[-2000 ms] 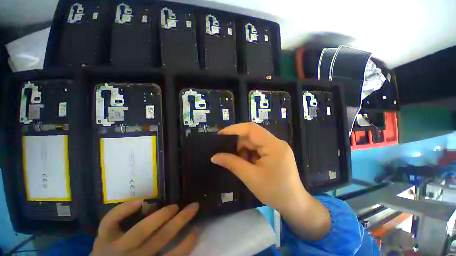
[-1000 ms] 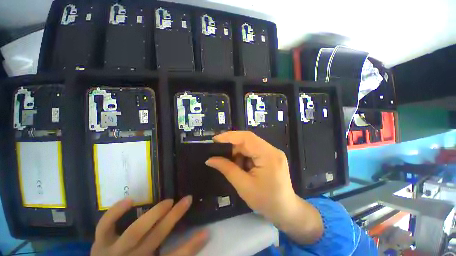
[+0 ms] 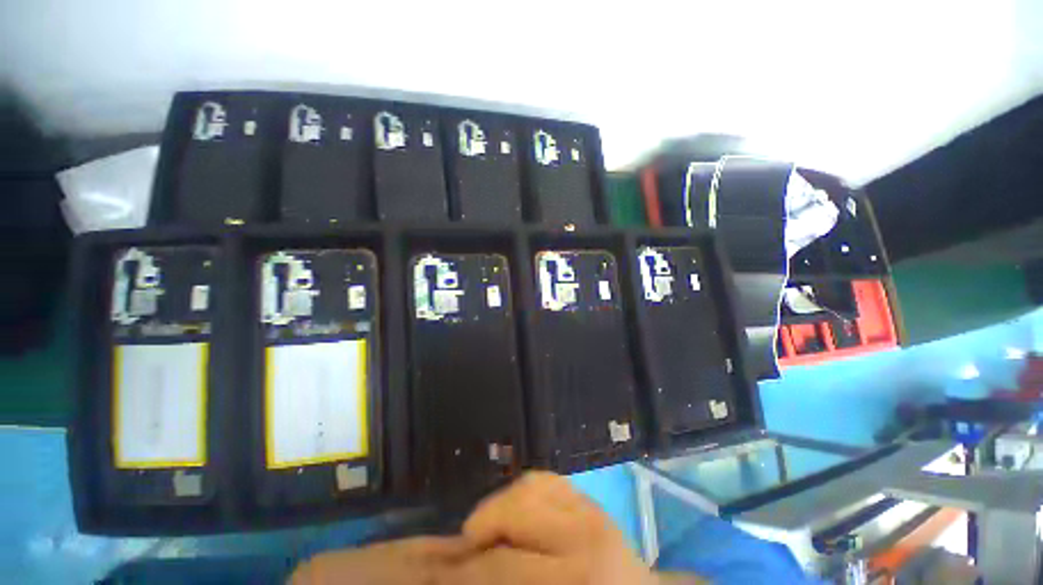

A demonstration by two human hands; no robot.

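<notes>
The near black foam tray (image 3: 395,343) holds five open-backed phones side by side. The two left phones show white batteries (image 3: 317,402) with yellow edges. The middle phone has black film (image 3: 463,377) lying over its battery area, as do the two phones to its right. My right hand (image 3: 555,535) is at the bottom centre, in front of the middle phone's lower end, blurred and cut off by the edge. My left hand (image 3: 383,562) is low beside it, mostly cut off, and the two meet or overlap. Whether either hand holds something is hidden.
A second black tray (image 3: 275,171) with five film-covered phones lies behind. White paper (image 3: 112,194) is at the left. Black film sheets with white borders (image 3: 743,211) hang at the right, beside a red parts bin (image 3: 875,314) and crumpled silvery wrap (image 3: 807,211). Metal equipment stands at the lower right.
Both hands have withdrawn from the middle phone to the bottom edge. The film's top edge now reaches the board area; the gap there is covered. The view has shifted, showing the trays smaller.
</notes>
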